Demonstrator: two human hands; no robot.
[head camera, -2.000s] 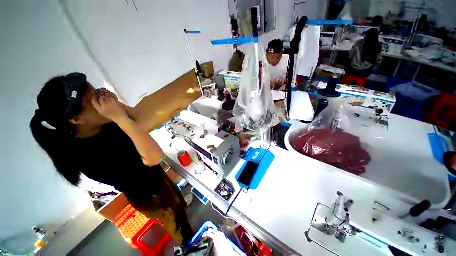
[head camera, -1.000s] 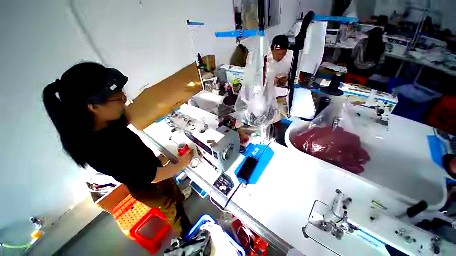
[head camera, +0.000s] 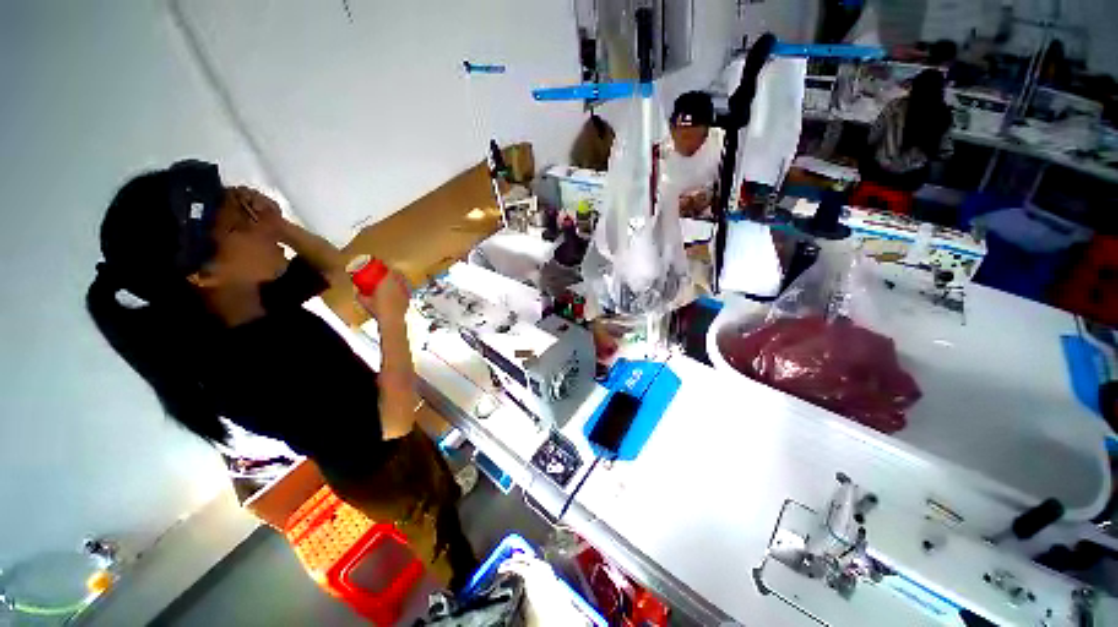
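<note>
Neither of my hands is in view. A lockstitch sewing machine (head camera: 539, 367) is set in the white table in front of me. A black smartphone (head camera: 614, 423) lies on a blue tray (head camera: 652, 399) beside it. Across the table's corner, a person in black (head camera: 282, 367) stands at the left, holding a small red can or cup (head camera: 367, 277) below the face. The person's other hand is raised to the face.
A white tub (head camera: 1005, 431) with dark red pieces in clear plastic stands right. Another machine (head camera: 846, 551) is at lower right. A red stool (head camera: 374, 573) and blue crate (head camera: 503, 554) are on the floor. A clear bag (head camera: 638, 251) hangs ahead. Other people are at the back.
The person in black has lifted the red can or cup from the table towards the face and brought the other hand up to the face. The view has shifted slightly.
</note>
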